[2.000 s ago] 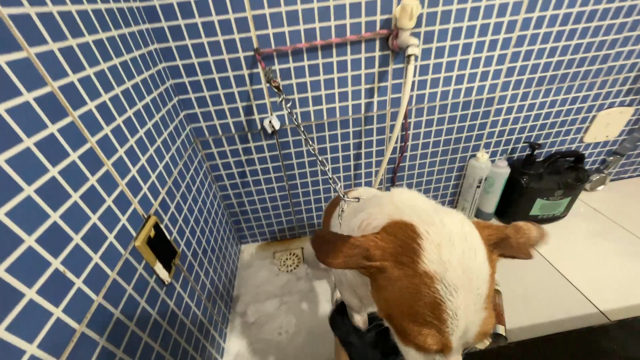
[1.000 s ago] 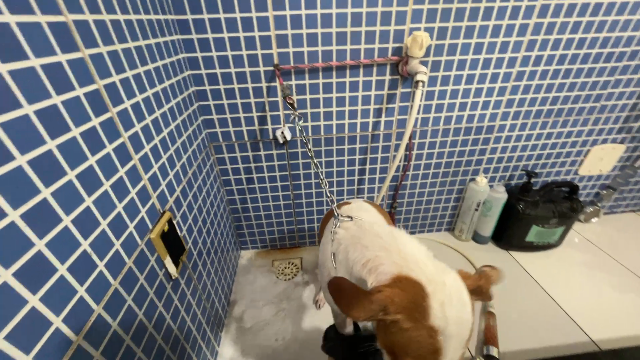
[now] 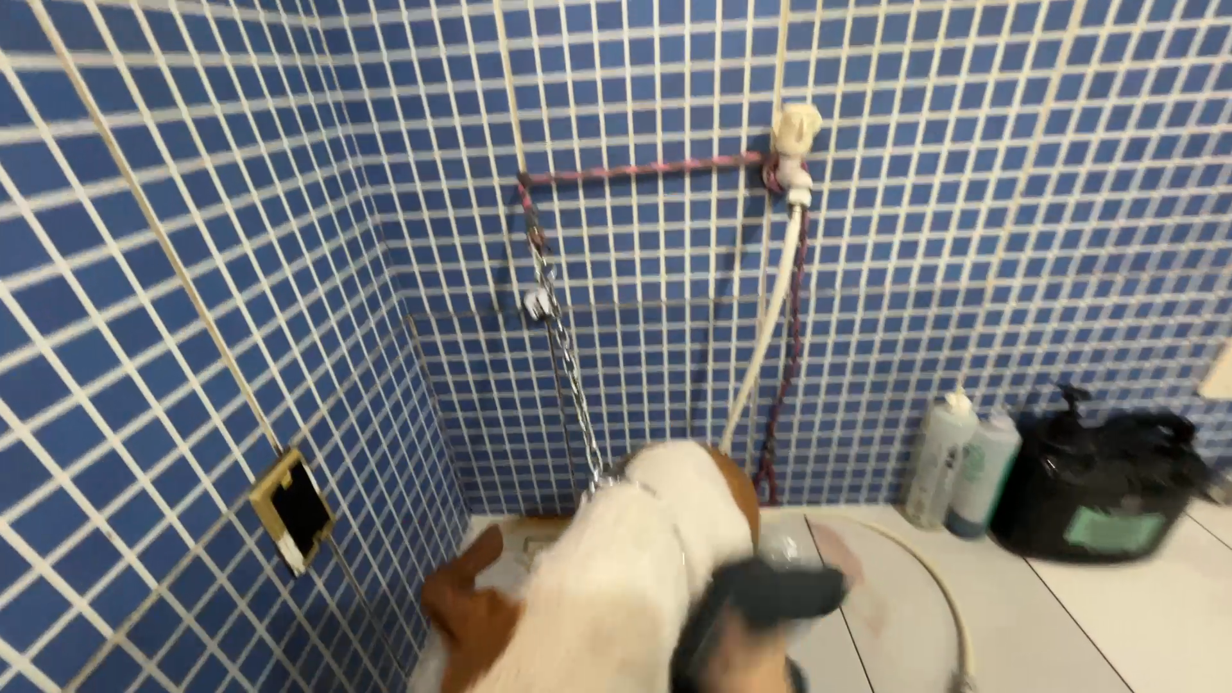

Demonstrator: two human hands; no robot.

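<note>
A brown and white dog (image 3: 616, 568) stands at the lower middle, its head partly cut off by the bottom edge, with a brown ear (image 3: 472, 602) at the left. A metal chain (image 3: 575, 371) runs from its neck up to a pink cord (image 3: 650, 169) on the wall. My left hand (image 3: 751, 621), in a dark glove or mitt, is at the dog's right-hand side in the picture, its thumb pointing right. Blur and the dog hide its fingers. My right hand is out of view.
A pale hose (image 3: 770, 322) hangs from a tap (image 3: 795, 144) and curves over the white tiled ledge (image 3: 1145, 597). At the right stand two bottles (image 3: 941, 462) and a black container (image 3: 1102, 491). A brass-framed wall box (image 3: 294, 510) is on the left.
The dog's head has swung toward the lower left. My gloved hand has come up on the right of the dog; earlier the dark glove showed low at its left. The view has shifted.
</note>
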